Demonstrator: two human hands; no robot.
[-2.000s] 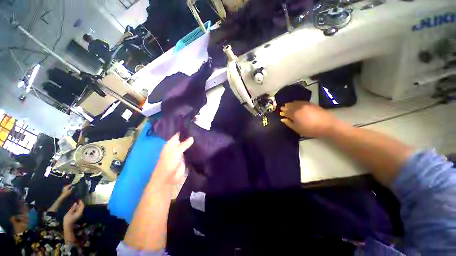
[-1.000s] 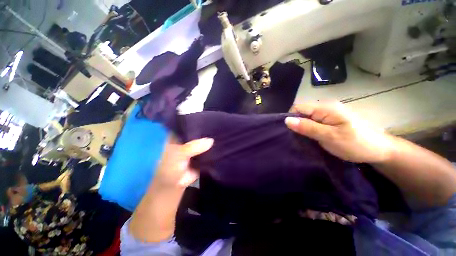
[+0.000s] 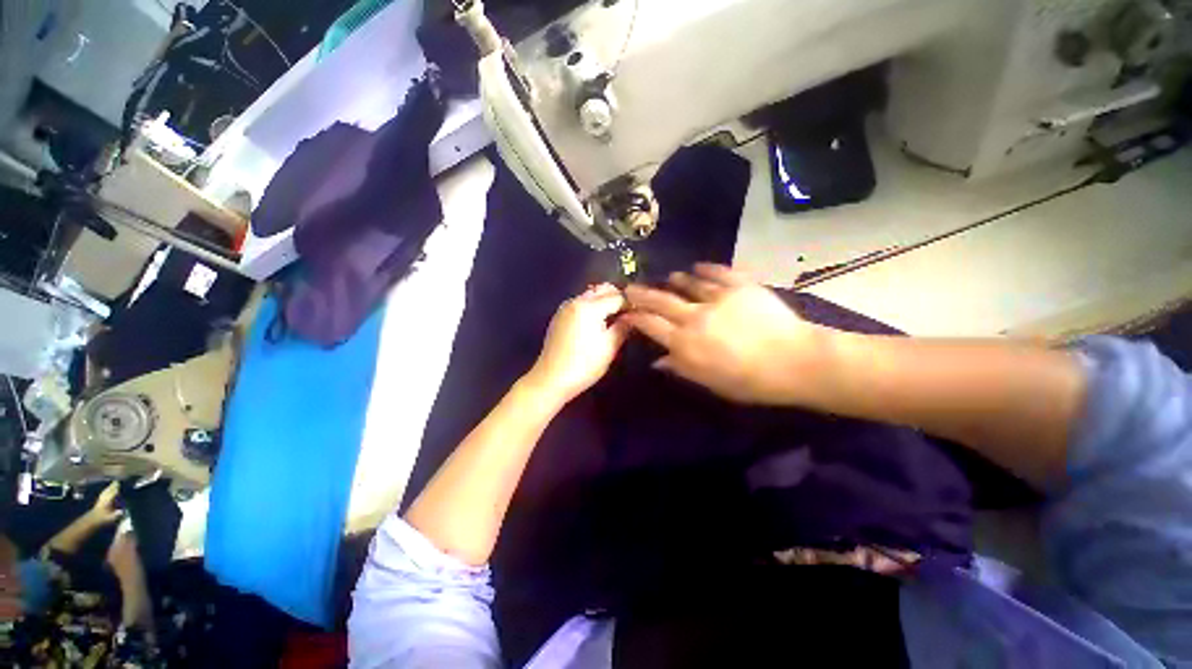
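Observation:
The dark purple-navy garment panel [image 3: 523, 314] lies under the presser foot [image 3: 628, 261] of the white sewing machine [image 3: 732, 92], and its near end hangs towards my lap. My left hand [image 3: 583, 342] pinches the cloth just in front of the foot. My right hand [image 3: 726, 333] lies beside it on the right, palm down with fingers on the cloth close to the foot. The fingertips of both hands nearly meet. The cloth edge between them is too dark to make out.
A crumpled purple piece [image 3: 347, 235] lies left of the machine, above a bright blue cloth [image 3: 288, 457] at the table's left edge. A black mobile phone [image 3: 822, 163] lies under the arm. Another machine [image 3: 131, 425] and a person's hands [image 3: 111, 536] are at the lower left.
Both hands have moved from holding the raised cloth near me up to the presser foot. The cloth has been lowered and lies flatter under the foot. The camera view has shifted.

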